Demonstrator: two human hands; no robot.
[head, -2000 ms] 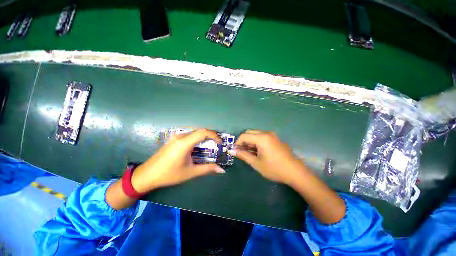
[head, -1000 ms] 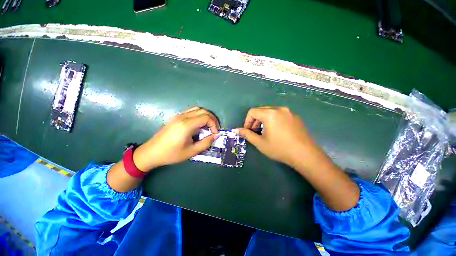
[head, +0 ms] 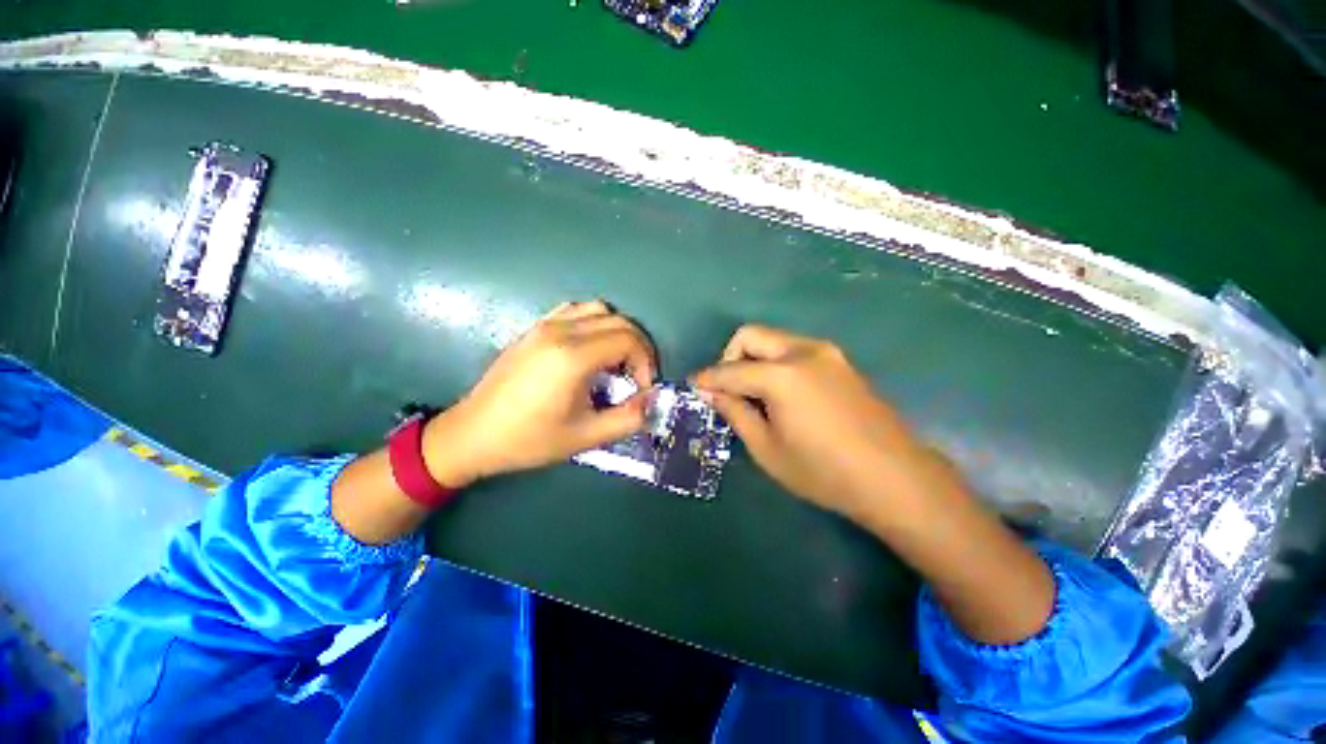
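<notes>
A phone unit lies on the dark green bench in front of me, its dark circuit end to the right and its silvery part partly under my left fingers. My left hand, with a red band at the wrist, has thumb and fingertips closed at the unit's upper edge. My right hand has thumb and index finger pinched at the upper edge of the circuit end. Any small part between the fingertips is too small to tell.
Another phone unit lies at the left of the bench. A clear plastic bag with dark pieces is at the right. Beyond the whitish edge strip, phone units lie on the green belt.
The view has shifted, so the belt shows less. The phone unit has turned from two seconds ago, and both hands have moved to its upper edge; since one second ago they have barely moved.
</notes>
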